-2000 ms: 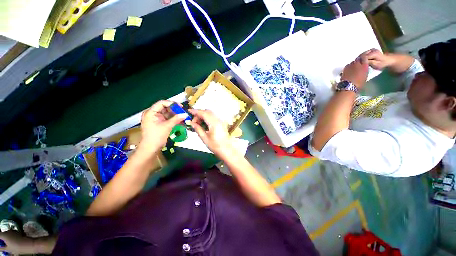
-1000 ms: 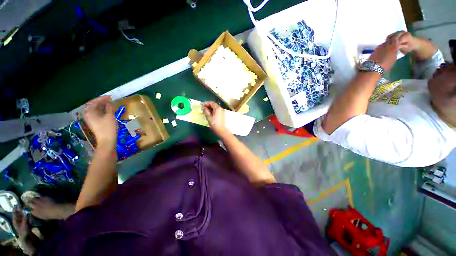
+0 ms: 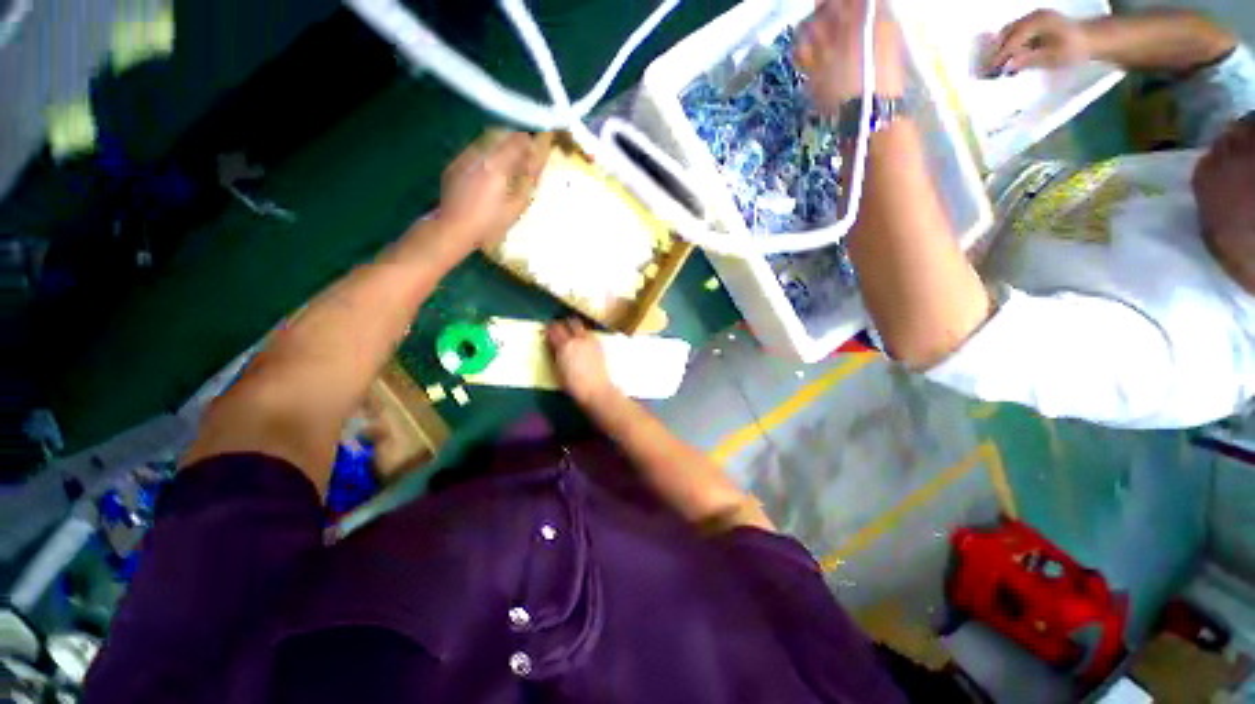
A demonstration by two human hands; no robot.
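Observation:
My left hand [image 3: 489, 189] is at the far left corner of the pad box [image 3: 663, 286], slightly blurred, and its fingertips are partly hidden. The box holds many cream pads [image 3: 578, 234]. My right hand [image 3: 581, 360] rests on the pale backing strip [image 3: 647, 366], its fingertips low on the strip; whether they pinch a pad cannot be seen. The green tape roll [image 3: 467, 349] lies at the strip's left end. The blue-part box [image 3: 413, 420] is at the left, partly hidden by my left arm, with blue cylinders [image 3: 352, 475] inside.
A white foam bin [image 3: 771, 305] full of silvery parts stands right of the pad box. A coworker's hand [image 3: 846, 55] is over it. White cables [image 3: 743, 245] hang across bin and box. Wired metal parts [image 3: 255, 186] lie on the dark green belt. A red object [image 3: 1032, 591] is on the floor.
My left hand has moved from the blue-part box to the pad box's far left corner. My right hand stays at the strip. The coworker's arm has reached over the foam bin.

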